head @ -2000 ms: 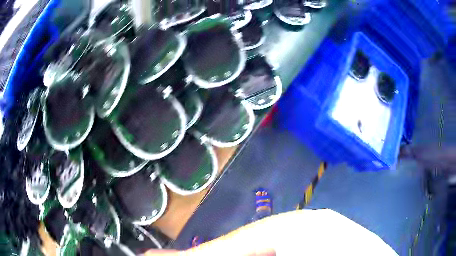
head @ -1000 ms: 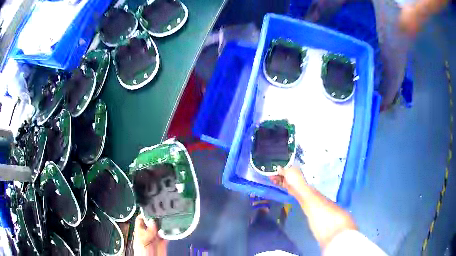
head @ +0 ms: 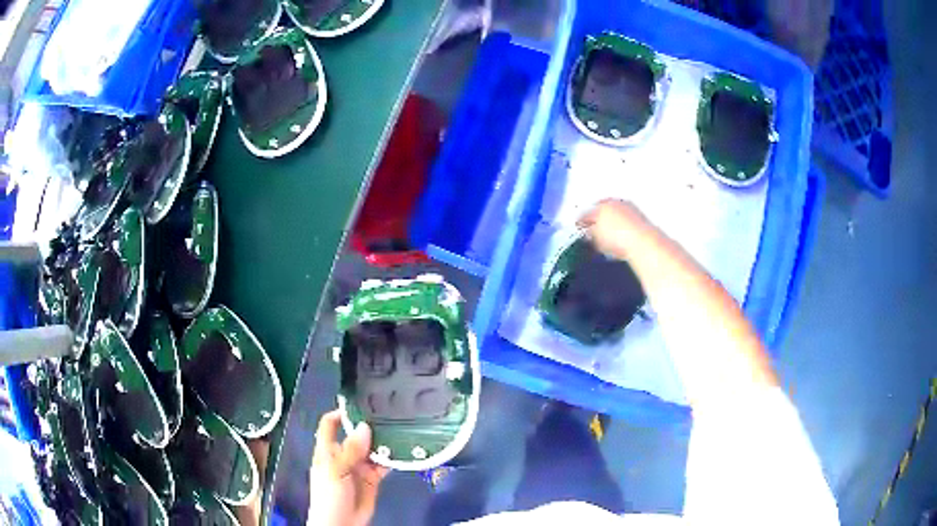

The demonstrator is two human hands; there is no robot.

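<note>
My left hand (head: 347, 462) holds a housing (head: 411, 375) by its lower left edge, in front of the crate. Its green side with a dark centre faces me. My right hand (head: 611, 228) is at the top edge of another housing (head: 594, 293), which lies tilted on the pale liner (head: 709, 241) in the blue crate (head: 627, 386). Its fingers are partly hidden, but they touch the rim. Two more housings, one at the far left (head: 616, 90) and one at the far right (head: 736, 128), lie in the crate.
Many overlapping housings (head: 231, 370) cover the left of the green bench (head: 308, 185). A blue bin (head: 154, 62) with whitish contents stands there. A narrower blue crate (head: 483, 154) and a red stool (head: 401, 185) are between bench and crate. A blue grid (head: 853, 92) is at upper right.
The held housing has moved right, away from the bench. The housing under my right hand has turned, and my hand has shifted from its lower edge to its upper edge.
</note>
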